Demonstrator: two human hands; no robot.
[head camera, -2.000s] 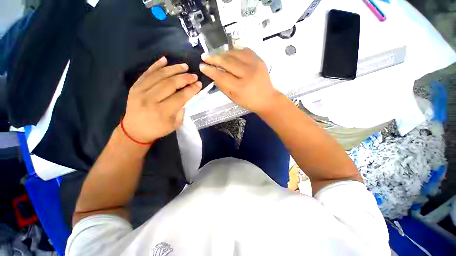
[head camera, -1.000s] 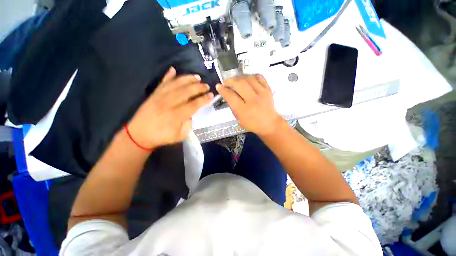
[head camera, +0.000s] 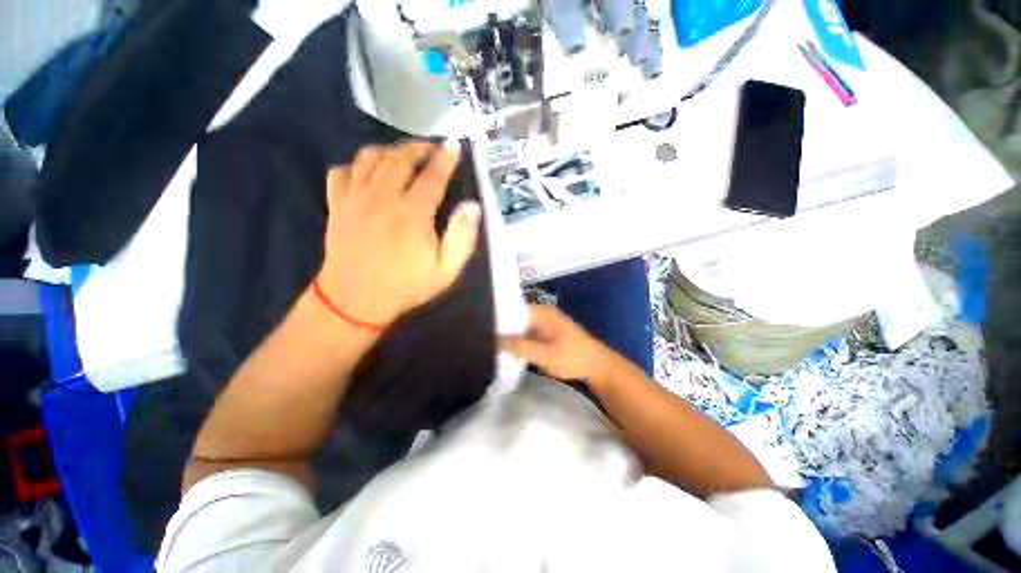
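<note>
The black fabric panel (head camera: 269, 224) lies left of the overlock machine (head camera: 526, 67) and hangs toward my lap. Its white edge (head camera: 498, 246) runs from near the presser foot (head camera: 470, 118) down toward me. My left hand (head camera: 397, 224) lies flat on the panel with fingers spread, fingertips just below the foot. My right hand (head camera: 549, 341) is at the table's front edge near my lap, its fingers closed on the panel's white edge. An open metal area with looper parts (head camera: 549, 185) shows right of the edge.
A smartphone (head camera: 767, 148) and a pink pen-like tool (head camera: 829, 76) lie right of the machine. Black waiting pieces (head camera: 146, 123) lie far left. An olive sack (head camera: 733, 325) and white and blue trimmings (head camera: 884, 414) are below the table's right end. A blue bin (head camera: 84, 459) stands at left.
My right hand has moved from beside the foot down to the table's front edge and pinches the panel rim there. My left hand is flatter on the cloth. The panel now extends straight toward my lap.
</note>
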